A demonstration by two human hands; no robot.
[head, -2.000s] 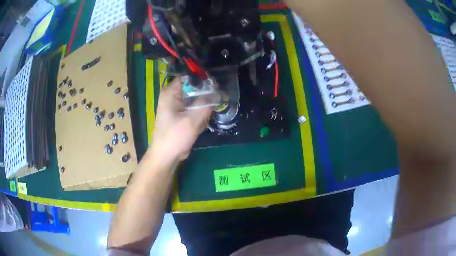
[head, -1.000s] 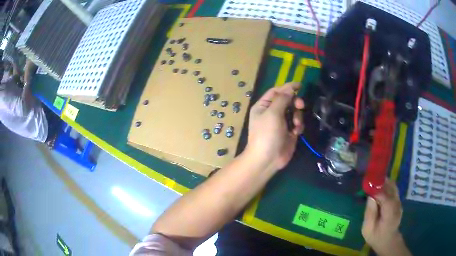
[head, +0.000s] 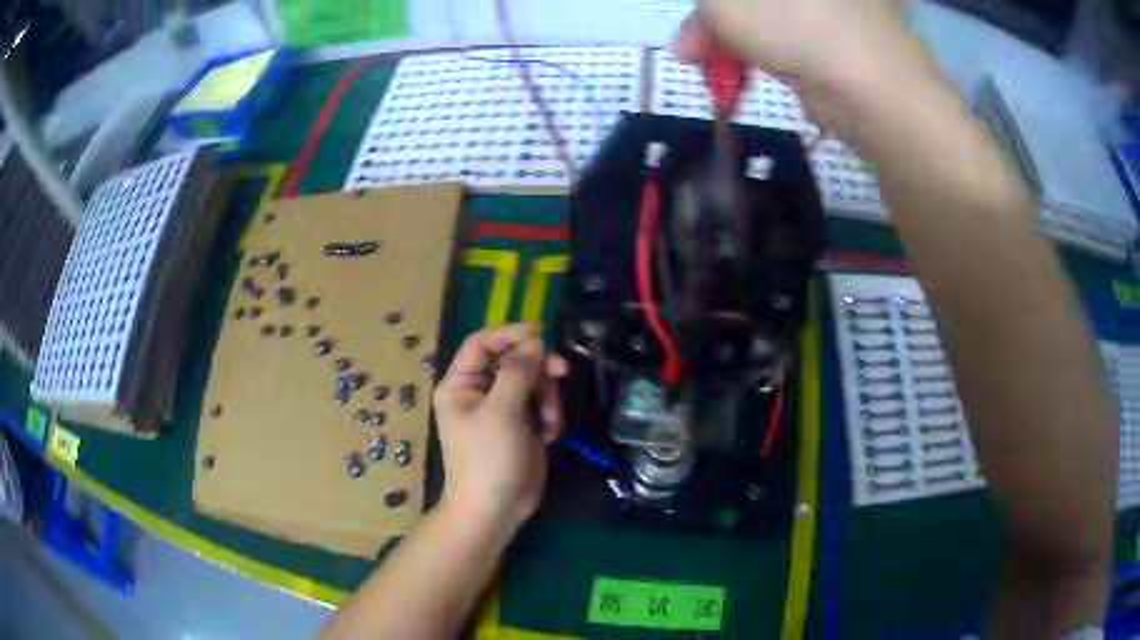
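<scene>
The black test fixture [head: 700, 238] stands on its black base on the green mat. My right hand [head: 763, 38] grips the red toggle clamp handle [head: 725, 85], which is up at the fixture's far side. My left hand [head: 500, 400] is just left of the fixture with fingers curled together; whether it pinches a small component cannot be made out. The clear acrylic plate [head: 648, 419] is above the round silver nest [head: 663, 473] at the fixture's front. Whether a component sits in the nest is too blurred to tell.
A cardboard sheet [head: 313, 413] with scattered loose components [head: 378, 448] and a dark ribbed strip [head: 350, 249] lies left. Stacked trays [head: 119, 294] stand further left, near a blue bin [head: 225, 100]. White trays lie behind and right [head: 890, 375]. A green sign [head: 656, 604] is in front.
The red handle has gone from lying forward to up and back, with my right hand on it. My left hand stays beside the fixture's left side. The view has shifted.
</scene>
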